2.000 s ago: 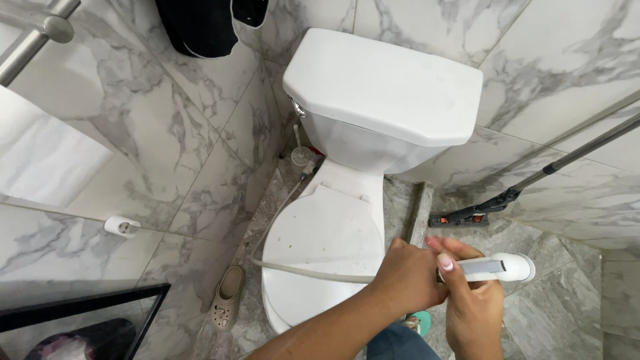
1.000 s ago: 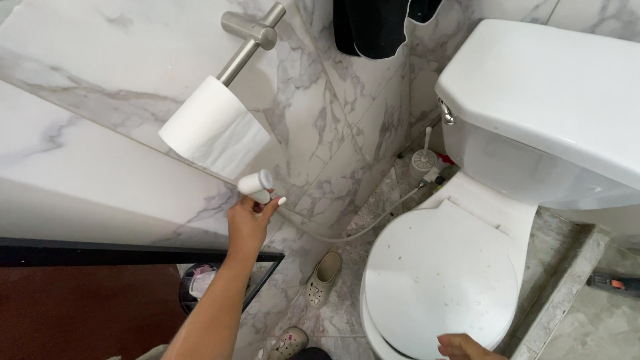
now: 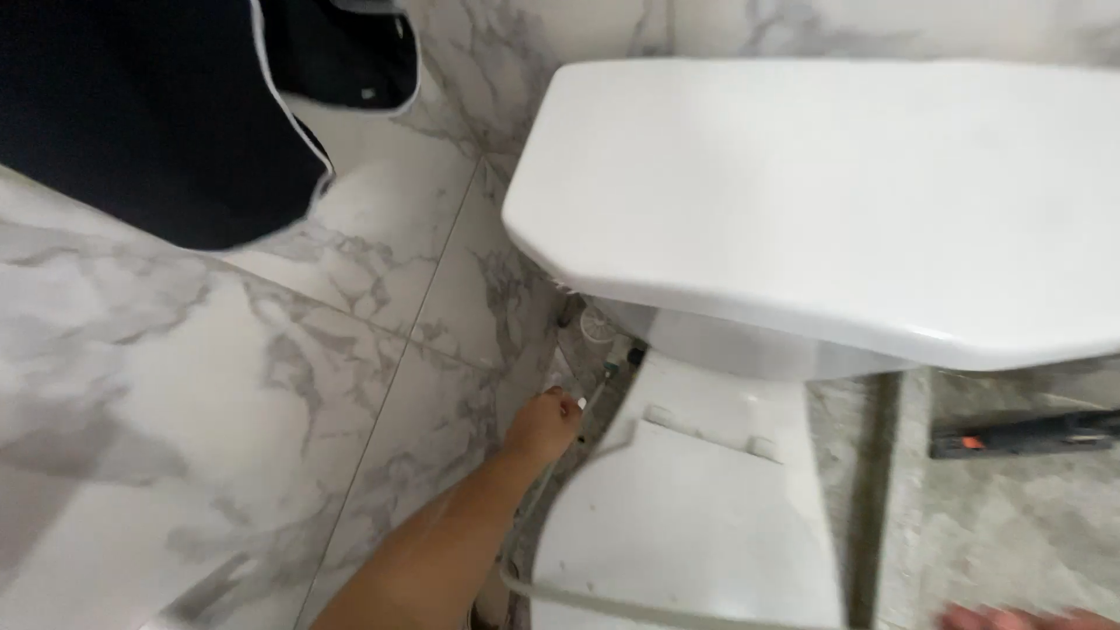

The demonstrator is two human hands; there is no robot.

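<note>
My left hand [image 3: 547, 422] reaches down into the gap between the marble-patterned wall and the toilet bowl, close to a pale hose [image 3: 544, 477]; its fingers are bent, and whether they hold anything is hard to tell. Just beyond it are a fitting at the hose's end [image 3: 610, 371] and a round white slotted item [image 3: 598, 324] on the floor. The hose curves along the closed toilet lid [image 3: 682, 525] and crosses its lower part. Only blurred fingertips of my right hand [image 3: 1019, 618] show at the bottom right edge, so its grip is hidden.
The white toilet tank [image 3: 787, 201] fills the upper right. Black cloth with white edging [image 3: 166, 122] hangs at the upper left. A low stone curb [image 3: 901, 499] runs right of the bowl, and a dark floor-tool head [image 3: 1024, 435] lies beyond it.
My left hand has moved from the white sprayer near the toilet paper to the gap beside the toilet. The view has swung closer to the tank.
</note>
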